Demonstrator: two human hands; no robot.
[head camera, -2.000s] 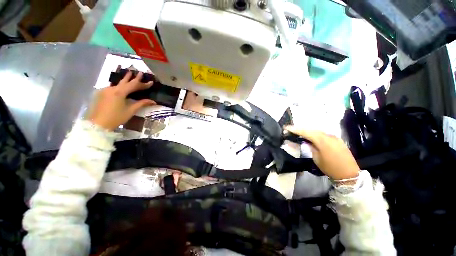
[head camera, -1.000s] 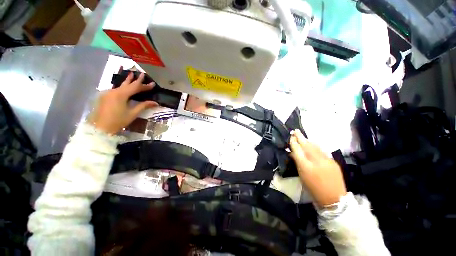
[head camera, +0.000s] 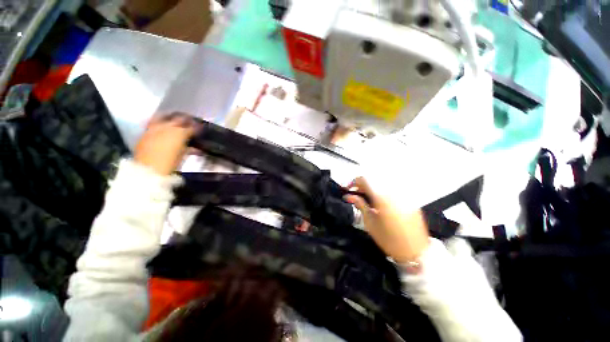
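Observation:
A curved dark camouflage shoulder strap (head camera: 257, 152) lies off the clamp, in front of the machine head. My left hand (head camera: 162, 143) grips its left end. My right hand (head camera: 390, 220) holds black webbing (head camera: 358, 195) at the strap's right end, pinched between thumb and fingers. Two more camouflage straps (head camera: 267, 246) lie nearer to me, partly overlapping. The pale machine head (head camera: 388, 73) with a yellow label and red-marked box stands behind; the area under it is blurred.
A camouflage heap (head camera: 73, 140) lies at the left beside the metal side table (head camera: 144, 67). Tangled black webbing (head camera: 568, 267) fills the right. An orange cloth (head camera: 175, 297) shows below the table edge. A dark screen (head camera: 582, 40) is at the upper right.
The strap has come out from under the machine head toward me. My left hand has gone from the clamp area to the strap's end. The view has shifted left.

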